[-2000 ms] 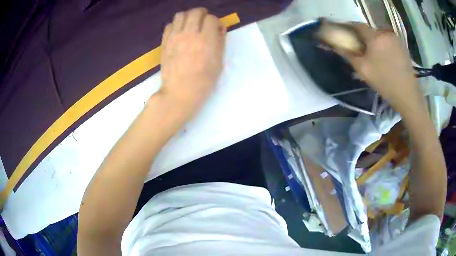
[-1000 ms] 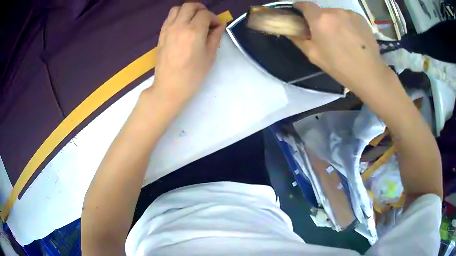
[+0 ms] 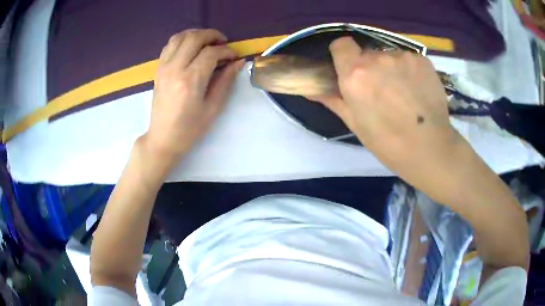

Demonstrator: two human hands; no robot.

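Observation:
The dark purple garment piece point(image 3: 269, 17) lies across the back of the white-covered table. The long yellow-orange strip point(image 3: 113, 80) lies along its near edge, with a narrow band of purple cloth showing on the near side of the strip. My left hand point(image 3: 190, 75) is on the strip and cloth edge, fingers bent, thumb and fingertips at the edge just left of the iron's tip. My right hand point(image 3: 388, 89) grips the wooden handle of the steam iron point(image 3: 311, 113). The iron points left and covers part of the strip and edge.
The white table cover point(image 3: 239, 149) runs along the near side. A dark hose or cord point(image 3: 508, 113) leads from the iron to the right. A blue crate point(image 3: 60, 209) is below left. Bags and scraps point(image 3: 445, 233) are below right. Part of a red basket point(image 3: 532, 21) shows at upper right.
The view has turned, so the strip lies more level. The iron has moved left from the side onto the strip and cloth edge. My left hand stays at the edge.

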